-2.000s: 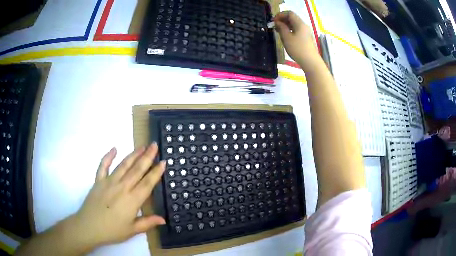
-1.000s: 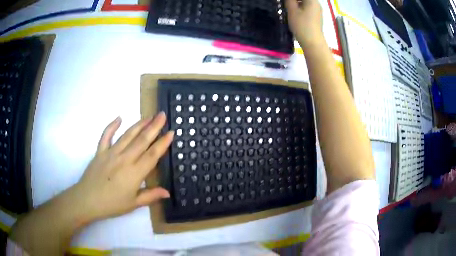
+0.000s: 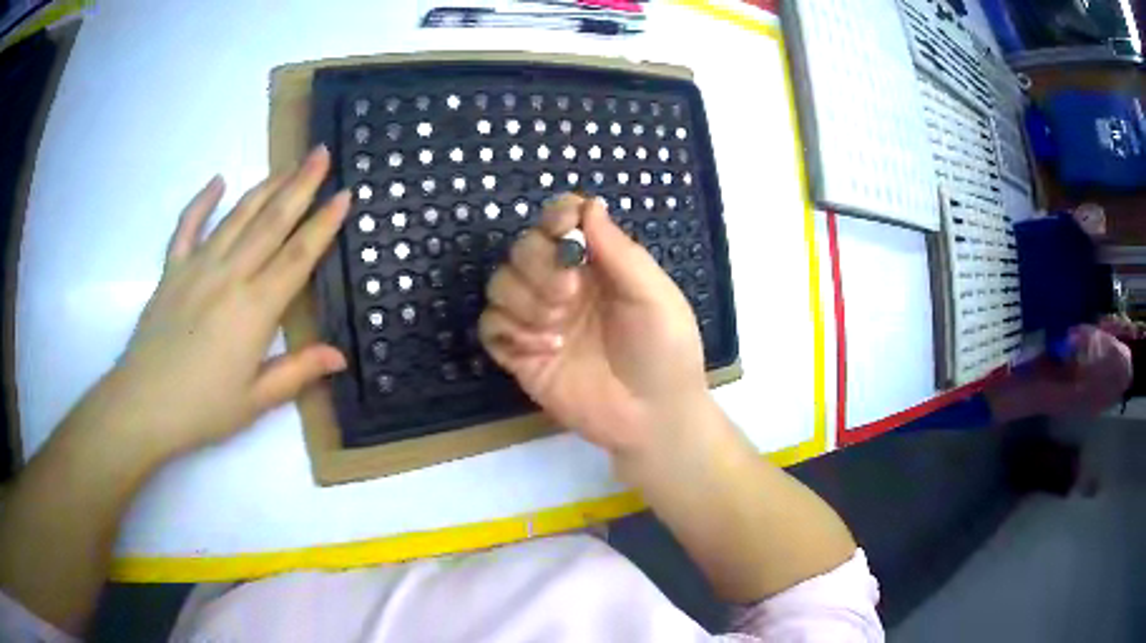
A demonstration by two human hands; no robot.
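Note:
The black blister tray (image 3: 528, 83) lies on a brown cardboard backing sheet (image 3: 293, 251) in front of me. Its round pockets hold small cylindrical parts with bright or dark tops. My left hand (image 3: 233, 295) lies flat with fingers apart, its fingertips on the tray's left edge, and holds nothing. My right hand (image 3: 597, 320) is turned palm up above the middle of the tray. Its thumb and index finger pinch one small cylindrical part (image 3: 572, 248) with its dark end towards me. The hand hides several pockets under it.
A clear and black ballpoint pen (image 3: 515, 19) and a pink pen (image 3: 613, 5) lie beyond the tray. White pocket trays (image 3: 867, 113) stand at the right. Yellow tape (image 3: 415, 543) runs along the near bench edge. A blue bin (image 3: 1093, 138) and part of a person in pink (image 3: 1068, 377) are at far right.
My right hand has come back from the far tray to above the near tray, with a part between its fingertips. The view has shifted, so the far tray is out of the picture.

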